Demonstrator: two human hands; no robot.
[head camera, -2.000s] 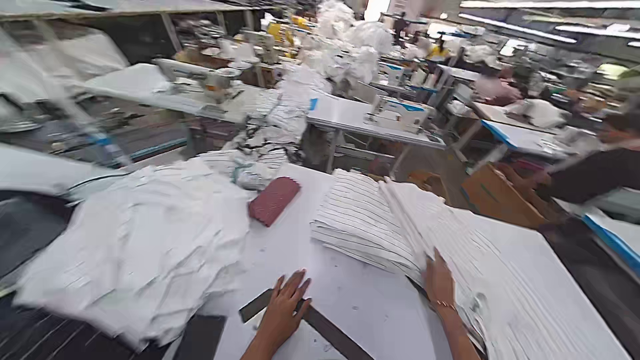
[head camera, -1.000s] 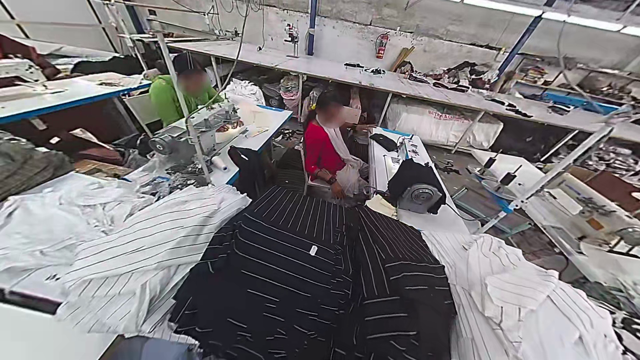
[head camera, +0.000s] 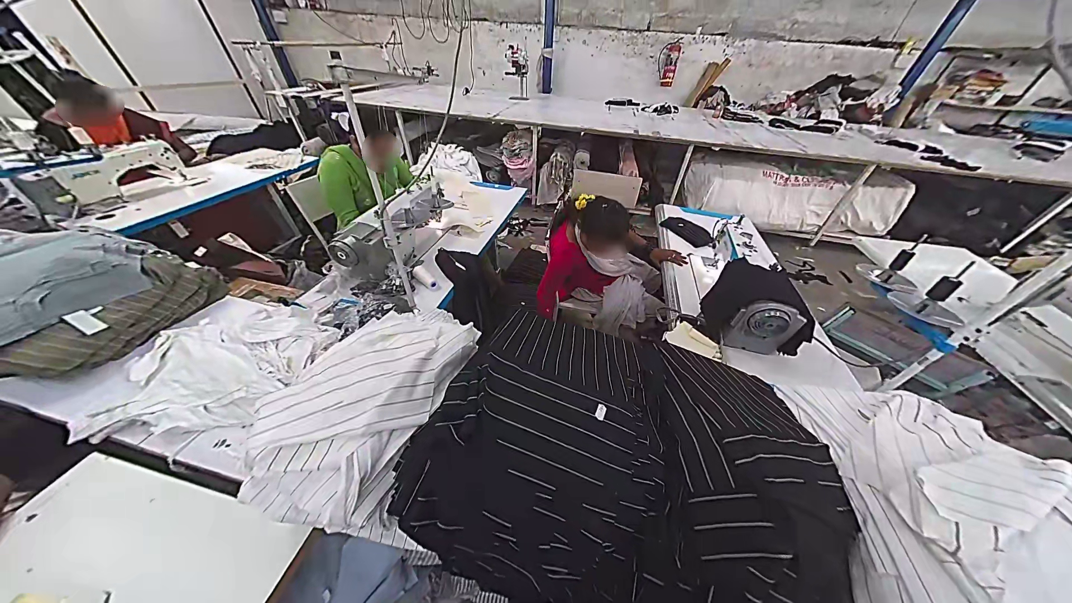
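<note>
Neither my left hand nor my right hand shows in the head view. Nearest to me at the centre lies a large heap of black striped fabric (head camera: 569, 452) with a small white tag on it. White striped fabric (head camera: 360, 385) lies against its left side, and more white striped fabric (head camera: 921, 469) is at its right. Farther left are crumpled white cloth (head camera: 226, 360) and a folded olive striped cloth (head camera: 117, 310) under grey-blue cloth (head camera: 63, 268).
Beyond the heap a person in red (head camera: 578, 268) sits at a sewing table (head camera: 678, 289). A person in green (head camera: 339, 180) sits by a sewing machine (head camera: 377, 239); another person (head camera: 113, 126) is far left. A white board (head camera: 142, 536) fills the lower left. A long table (head camera: 586, 117) lines the wall.
The view has swung far round. Two seconds ago both my hands were at a white table, the left on a dark strip, the right at white striped fabric; both are now out of view.
</note>
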